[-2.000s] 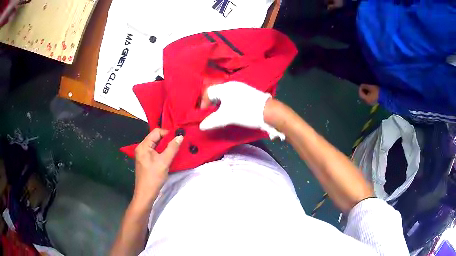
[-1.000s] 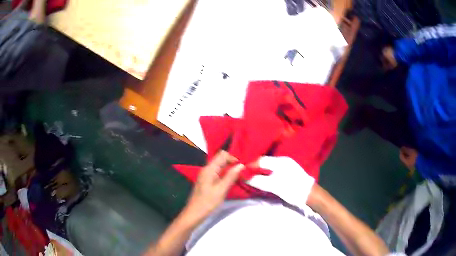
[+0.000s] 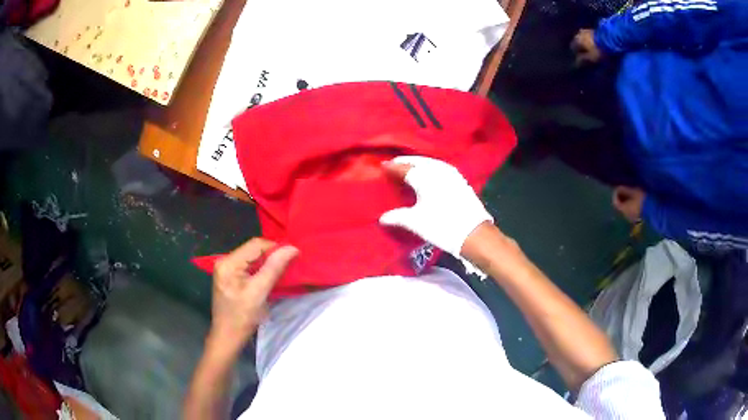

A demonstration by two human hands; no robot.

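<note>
The red jacket (image 3: 344, 246) lies bunched from my lap onto the table edge, with two dark stripes at its top and a black-and-white emblem near my lap. My bare left hand (image 3: 248, 275) is at its left edge, thumb and fingers on the cloth. My right hand (image 3: 435, 201), in a white glove, is over the jacket's right part, thumb and forefinger apart beside a fold opening. What its other fingers do underneath is hidden. The white jacket (image 3: 353, 41) with black lettering and a striped logo lies flat behind, partly covered by the red one.
The orange-brown table (image 3: 176, 156) shows at its front corner, with a pale board (image 3: 123, 45) at the upper left. A person in blue (image 3: 689, 123) is at the right. A white open plastic bag (image 3: 681, 312) stands on the green floor. Dark garments and scraps lie at the lower left.
The red jacket's buttons no longer show; a plain panel and the emblem now show. My hands, together a second ago, have moved apart. The view has shifted.
</note>
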